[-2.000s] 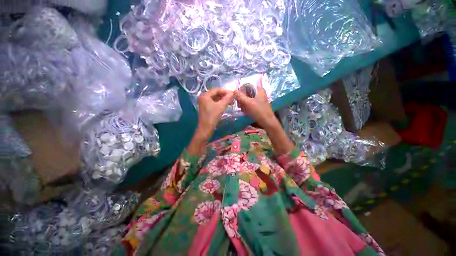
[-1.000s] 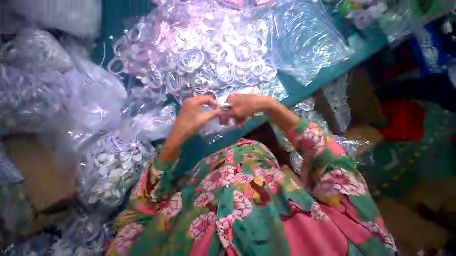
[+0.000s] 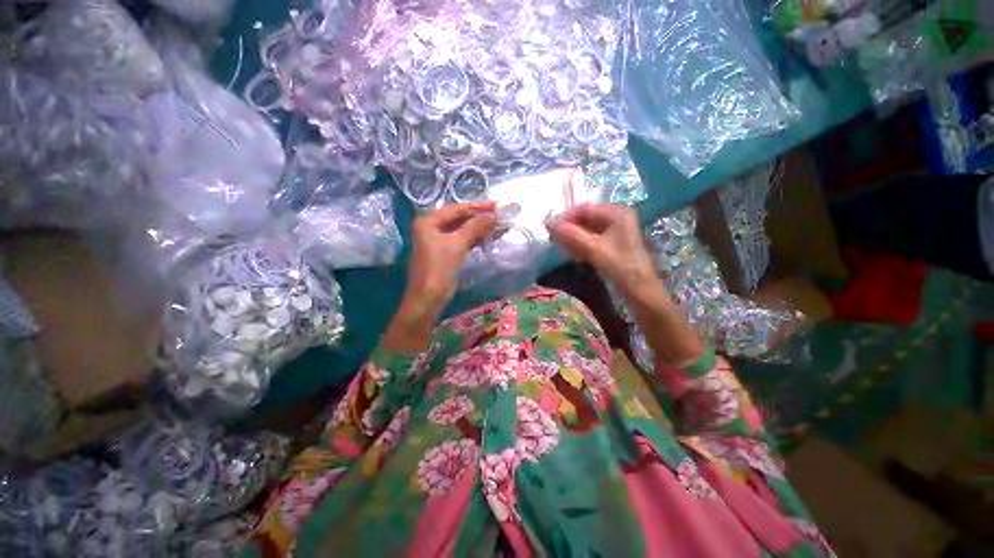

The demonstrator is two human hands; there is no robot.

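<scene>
My left hand (image 3: 449, 242) and my right hand (image 3: 599, 237) are held apart over the near table edge, fingers pinched. Between them is a thin white coiled cord (image 3: 523, 232), with a small round white piece near my left fingertips. My left fingers pinch its left side; my right fingers pinch a small part at its right. Behind it lies a bright whitish zip-lock bag (image 3: 542, 196) with a pink line at its right side. A large heap of coiled white cords (image 3: 480, 93) lies beyond the hands.
The blue-green table (image 3: 708, 180) runs across. A large clear poly bag (image 3: 703, 82) lies at right. Bags of white pieces (image 3: 245, 316) stand at left. More bagged pieces (image 3: 698, 289) and a cardboard box (image 3: 801, 223) are at right. A person's dark sleeve (image 3: 926, 223) shows at the right edge.
My hands were close together and have moved apart, the right one to the right. The coil between them is now in view. A dark sleeve has come further in at the right.
</scene>
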